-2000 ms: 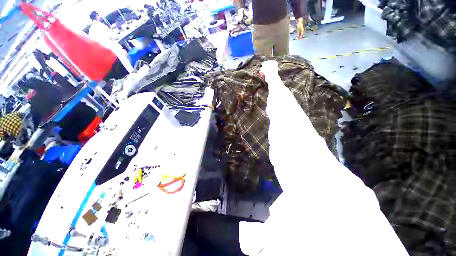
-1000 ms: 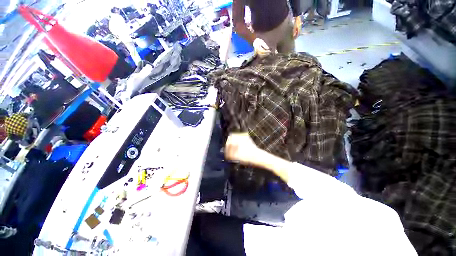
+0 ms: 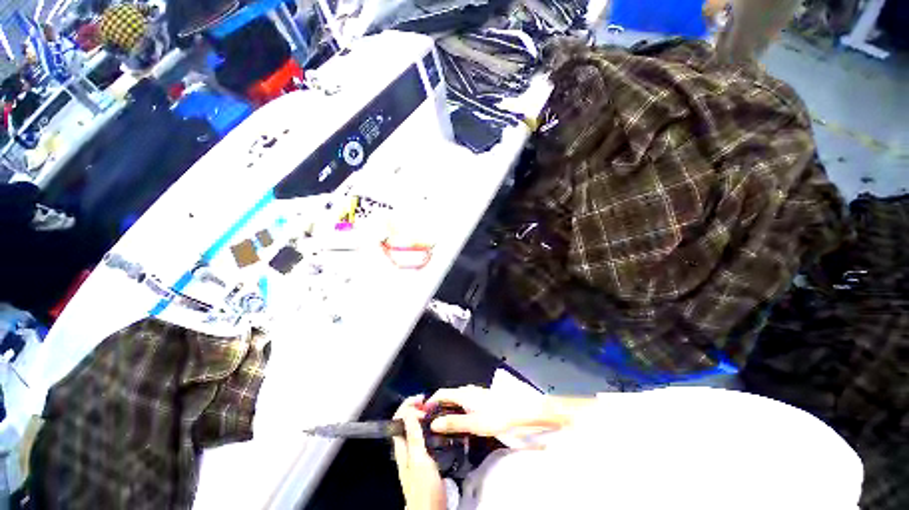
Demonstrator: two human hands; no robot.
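Observation:
My right hand (image 3: 480,410) and my left hand (image 3: 417,450) are close together at the table's front edge, both on a dark, pointed tool (image 3: 354,429). Its tip points left over the white table (image 3: 371,344); dark handle parts show between the hands, partly covered. The exact kind of tool is unclear. A dark plaid garment piece (image 3: 120,418) lies at lower left, beside the needle end of the white sewing machine (image 3: 224,174). Orange-red scissors handles (image 3: 407,253) show on the white surface beside small brown swatches (image 3: 245,253).
A large plaid cloth heap (image 3: 648,199) stands right of the table, over a blue bin (image 3: 638,359). Another dark heap (image 3: 847,309) lies at far right. Striped grey cloth (image 3: 513,60) lies beyond the machine. Part of a person (image 3: 755,30) shows at top right.
The view has tilted down and left, bringing the plaid piece into view. My right hand has come back from the heap to the table edge. My left hand and the pointed tool now show.

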